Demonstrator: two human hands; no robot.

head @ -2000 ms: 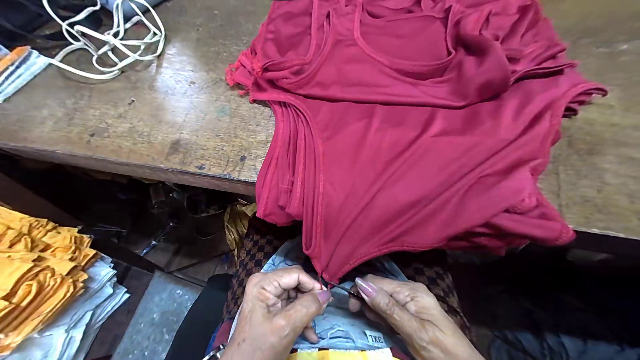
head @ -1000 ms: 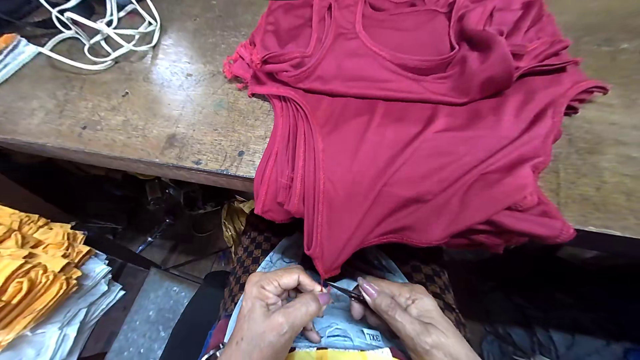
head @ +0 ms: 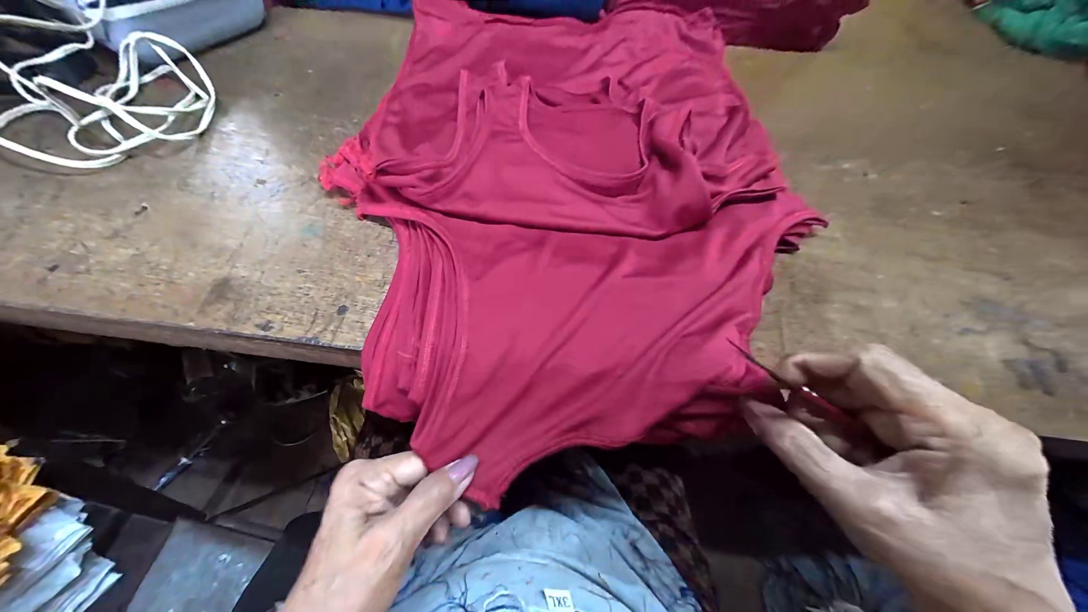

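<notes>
A stack of red sleeveless garments (head: 578, 314) lies on the wooden table, its near end hanging over the front edge. My left hand (head: 391, 523) pinches the lower left corner of the top garment between thumb and fingers. At the right side of the stack, my right hand (head: 892, 459) holds a small dark pointed tool (head: 761, 365), perhaps thread snips; its tip lies against the red cloth. Fingers hide most of the tool, and the thumb and fingertips meet the garment's right strap edge. Light blue cloth (head: 544, 552) with a small white tag rests on the lap below.
The wooden table (head: 935, 280) has its front edge just below the stack. A tangled white cord (head: 110, 110) lies at the upper left beside a pale plastic container (head: 183, 21). Orange and white cloth pieces (head: 51, 544) are piled at the lower left. Green cloth (head: 1041, 25) sits at the far right.
My right hand has moved away from my left, up and to the right, with the dark tool. My left hand stays at the lower corner of the red garment. The view has shifted.
</notes>
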